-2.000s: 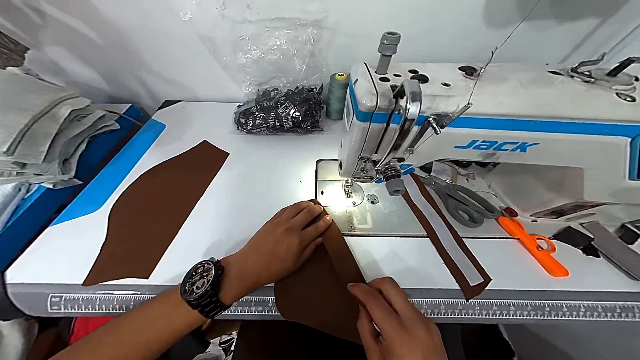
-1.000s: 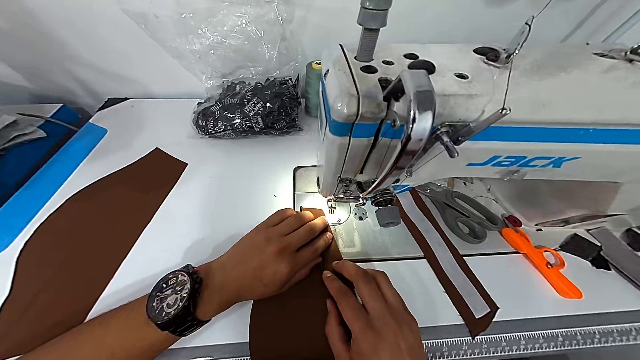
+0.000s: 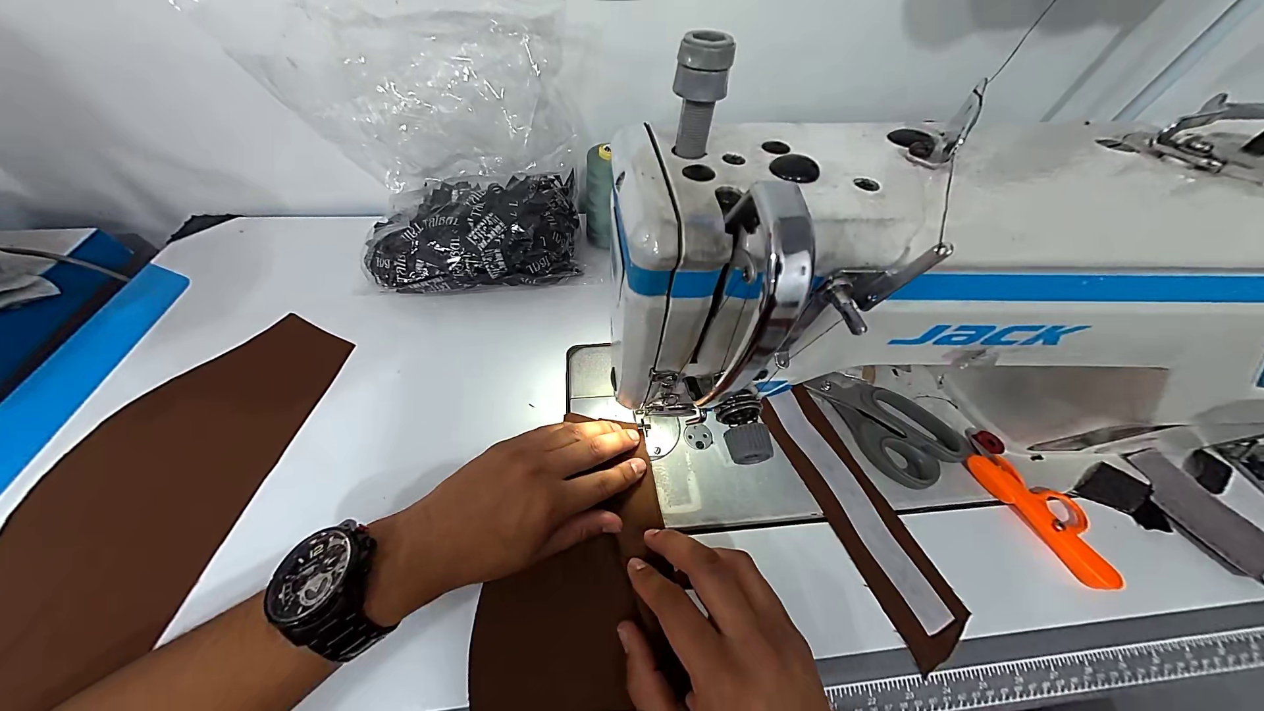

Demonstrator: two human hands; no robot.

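Note:
A brown fabric piece with a folded strip along its right edge reaches up to the presser foot of a white Jack sewing machine. My left hand, a black watch above its wrist, lies flat on the fabric, fingertips just below the foot. My right hand touches the folded edge lower down with its fingertips; part of the fabric is hidden under it. Another brown fabric piece lies flat at the left. A brown strip with a pale band lies right of the needle plate.
Grey-handled scissors and orange thread snips lie under the machine arm. Behind are a plastic bag of black labels and a green thread cone. A ruler runs along the front edge; dark fabric scraps lie at right.
Both hands and the brown fabric have moved up closer to the presser foot since the earliest frame. My right hand has come nearer to my left. The view has moved closer to the machine.

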